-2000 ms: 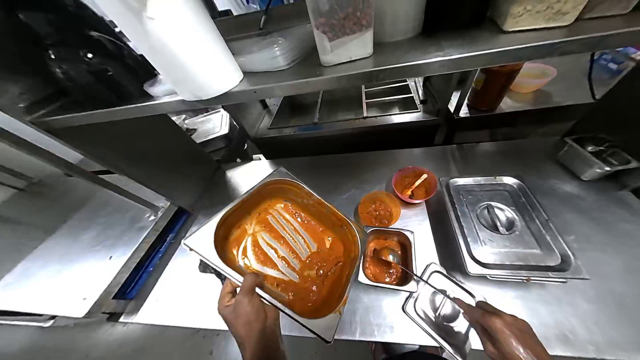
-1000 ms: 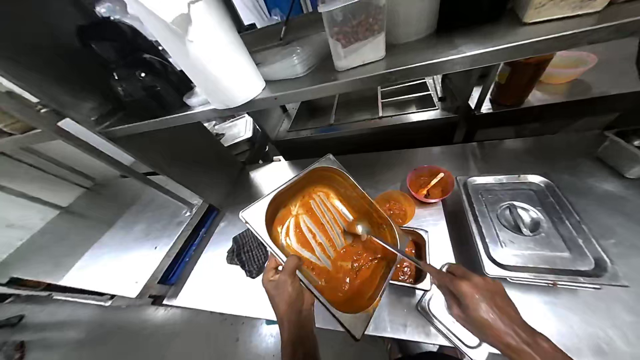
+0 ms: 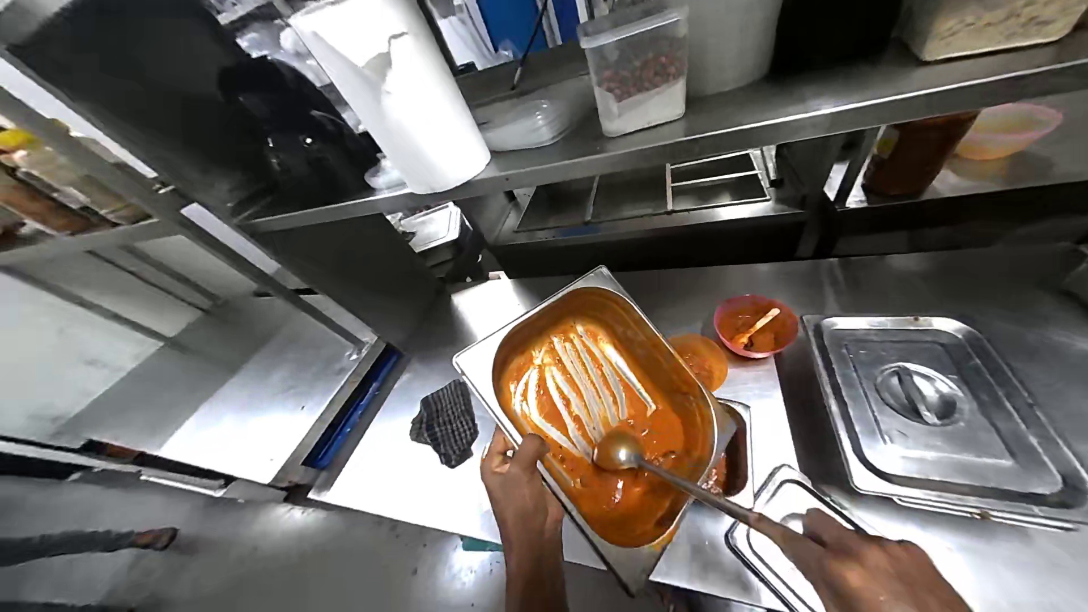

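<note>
A tilted rectangular stainless steel pan [image 3: 586, 297] holds orange sauce with pale streaks where its base shows through. My left hand [image 3: 523, 493] grips the pan's lower left rim, thumb on top. The handle of a metal ladle [image 3: 619, 449] is in my right hand [image 3: 858, 557]; its bowl rests in the sauce near the pan's middle. Partly behind the pan's right side stands a smaller steel container [image 3: 742, 425] with red-orange sauce. Close by are an orange bowl of sauce [image 3: 701, 361] and a pink-red bowl [image 3: 792, 326] with a spoon in it.
A large lidded steel pan [image 3: 960, 459] sits to the right, with a smaller steel lid [image 3: 765, 565] beneath my right hand. A dark checked cloth [image 3: 446, 423] lies left of the pan. Above runs a steel shelf [image 3: 722, 127] bearing a paper roll [image 3: 408, 102] and plastic containers. Part of a person's leg [image 3: 76, 544] shows lower left.
The ladle was in the small container two seconds ago; now its bowl is in the large pan, lower than one second ago. The checked cloth has come fully into view.
</note>
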